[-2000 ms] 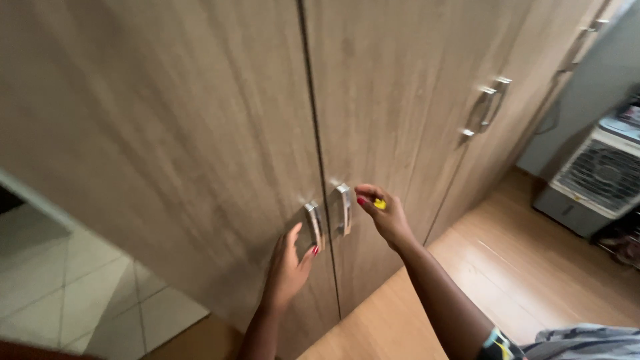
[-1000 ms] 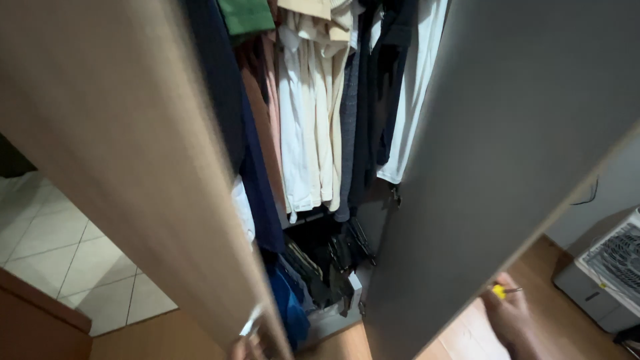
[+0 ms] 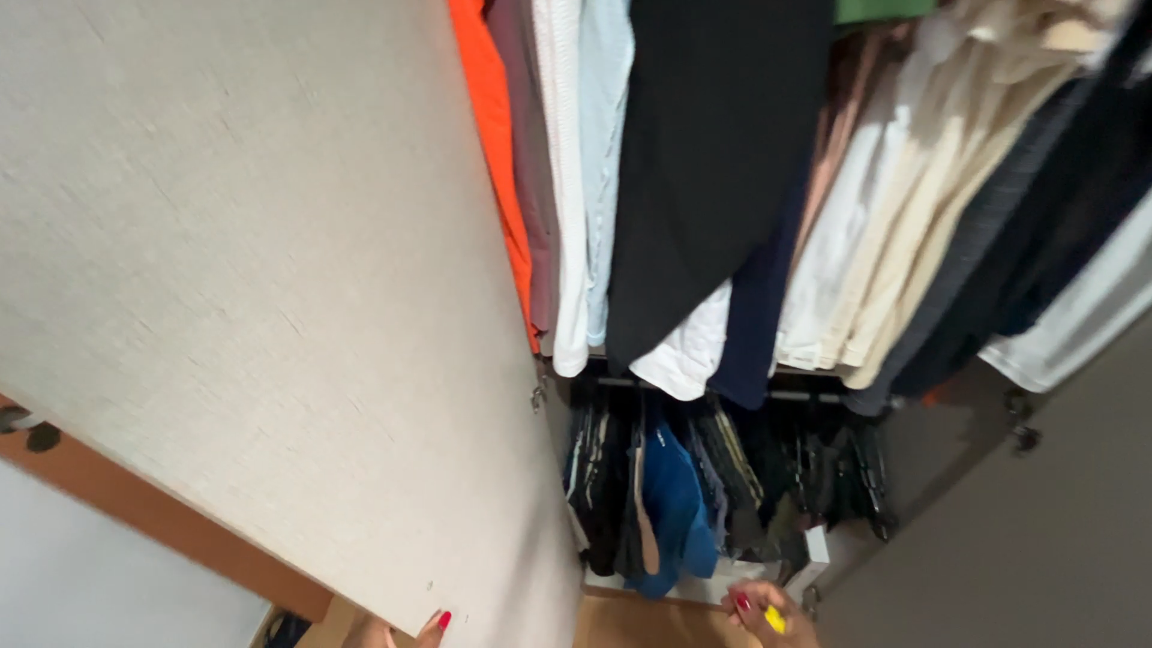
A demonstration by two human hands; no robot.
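Both wardrobe doors stand wide apart. My left hand [image 3: 396, 633] is at the lower edge of the left wardrobe door [image 3: 297, 297], its thumb on the inner face and the other fingers mostly hidden. At the bottom, my right hand [image 3: 769, 612] holds a small yellow object [image 3: 774, 618] in curled fingers, in front of the wardrobe's base and away from the right door [image 3: 1017, 540]. Clothes hang above, among them a black garment [image 3: 720, 162], an orange one [image 3: 495, 162] and cream ones [image 3: 936, 207]. A blue garment [image 3: 670, 504] hangs on the lower rail among dark ones.
Metal hinges [image 3: 1021, 423] join the right door to the cabinet. A white box-like item [image 3: 814, 553] rests low inside at the right. Wooden floor [image 3: 648, 621] shows before the wardrobe. Beyond the left door are a brown wooden panel [image 3: 180, 522] and a pale surface [image 3: 108, 558].
The wardrobe doors, shut two seconds ago, have swung apart and show the clothes inside. My left hand has gone from the handle to the left door's edge. My right hand keeps the yellow object.
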